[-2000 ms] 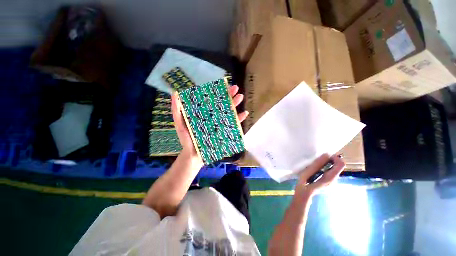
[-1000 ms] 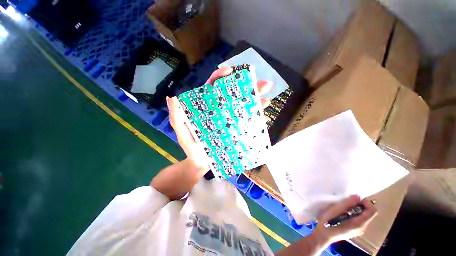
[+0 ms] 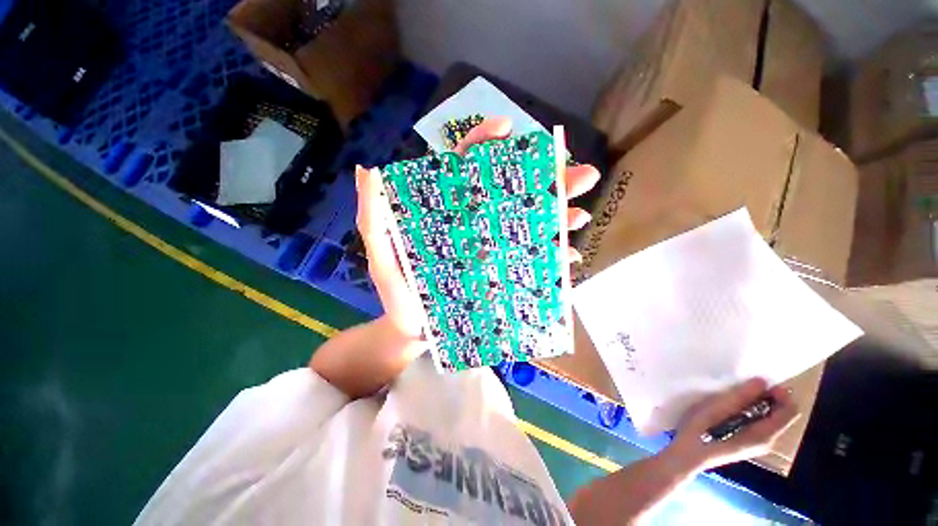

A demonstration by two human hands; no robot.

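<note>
A green PCB panel (image 3: pixel 481 252) with pale edge rails lies across my left hand (image 3: pixel 386 272). Its face with small chips is towards me, the thumb at its left edge and fingertips showing past its top and right edges. My right hand (image 3: pixel 735 426) holds a large white sheet (image 3: pixel 715 318) by its lower edge, with a dark marker (image 3: pixel 738 420) in the same hand. The sheet shows a little handwriting at its lower left and lies over a brown carton. The palm under the panel is hidden.
Closed brown cartons (image 3: pixel 720 170) stand at the right. A black tray with a pale separator sheet (image 3: pixel 483 101) is behind the panel. Another black tray (image 3: pixel 321 170) and an open carton (image 3: pixel 345 62) stand on the blue pallet (image 3: pixel 190 98). Black bins (image 3: pixel 874 442) are at lower right.
The view has turned since two seconds ago. The panel now appears larger and more upright, its glare less than one second ago. Both hands keep their hold on panel, sheet and marker.
</note>
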